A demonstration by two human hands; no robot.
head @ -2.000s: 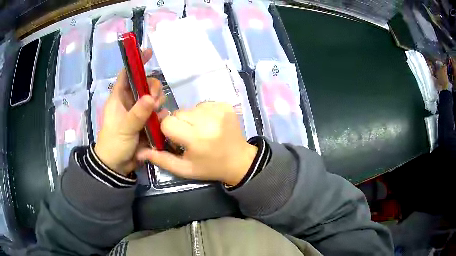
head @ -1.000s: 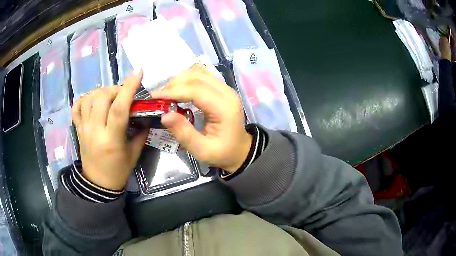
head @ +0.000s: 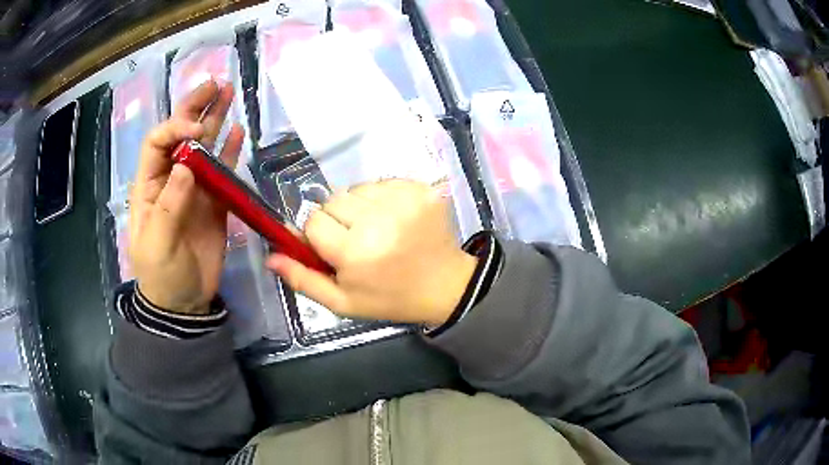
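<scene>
A bare device (head: 250, 209) with a glossy red edge is held tilted above the tray, its upper end to the left. My left hand (head: 177, 204) holds its upper left end between thumb and fingers. My right hand (head: 386, 250) grips its lower right end. Below is a blister tray (head: 368, 332) with bagged devices (head: 523, 177) in milky sleeves, pink at one half and grey-blue at the other. One pocket (head: 295, 168) under the hands shows no bagged device; a white label lies partly in it. White sheets or empty sleeves (head: 341, 91) lie over the middle units.
A smartphone (head: 57, 162) with a black screen lies at the left on the dark green bench (head: 673, 173). White pieces (head: 789, 109) are piled at the right bench edge. More milky bagged units show at the far left edge. Something red is below the bench at the right.
The device has turned from level, with its red end face showing, to a slant with its long red edge up. The left hand's fingers have opened more. The view has shifted slightly.
</scene>
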